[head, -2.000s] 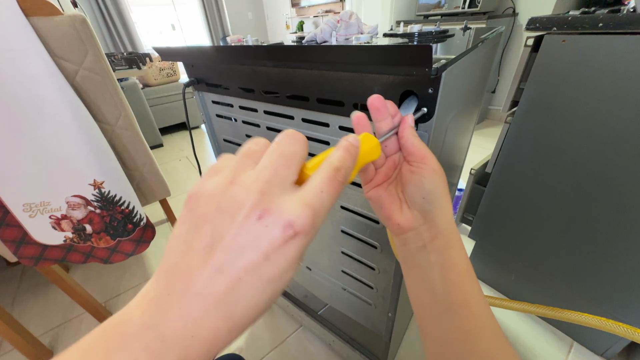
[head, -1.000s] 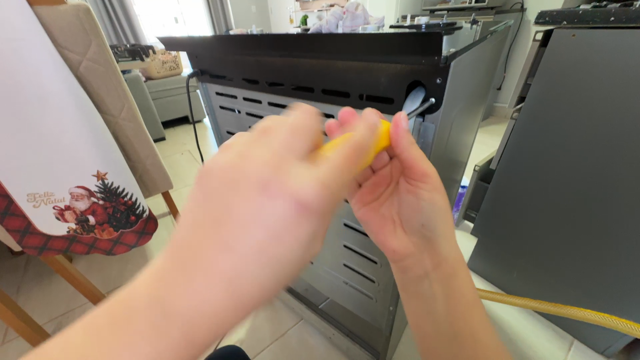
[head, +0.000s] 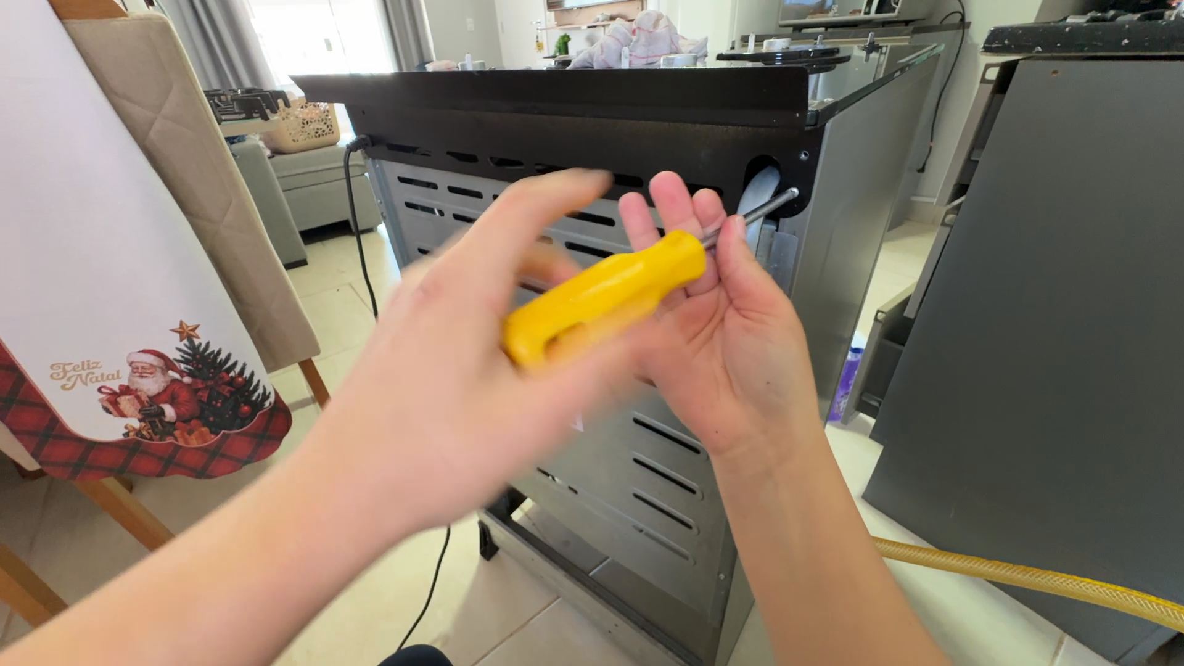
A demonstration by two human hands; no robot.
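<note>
A yellow-handled screwdriver (head: 606, 291) slants up to the right, its metal shaft ending near the top right corner of the gas stove's back panel (head: 666, 462). My left hand (head: 481, 351), blurred, is around the handle with its fingers spread apart and lifted off, the palm side by the handle's butt. The shaft rests between the thumb and fingers of my right hand (head: 731, 324), just ahead of the handle. Beyond the tip is a round hole with a pale pipe (head: 758, 194) in the panel's dark upper strip.
A padded chair (head: 176, 166) draped with a Christmas cloth (head: 139, 277) stands at left. A black cord (head: 354, 231) hangs from the stove's left corner. At right are a dark grey appliance side panel (head: 1036, 324) and a yellow braided hose (head: 1027, 578) over the floor.
The fingers of my left hand, closed around the yellow handle earlier, have opened away from it. My right hand stays at the shaft.
</note>
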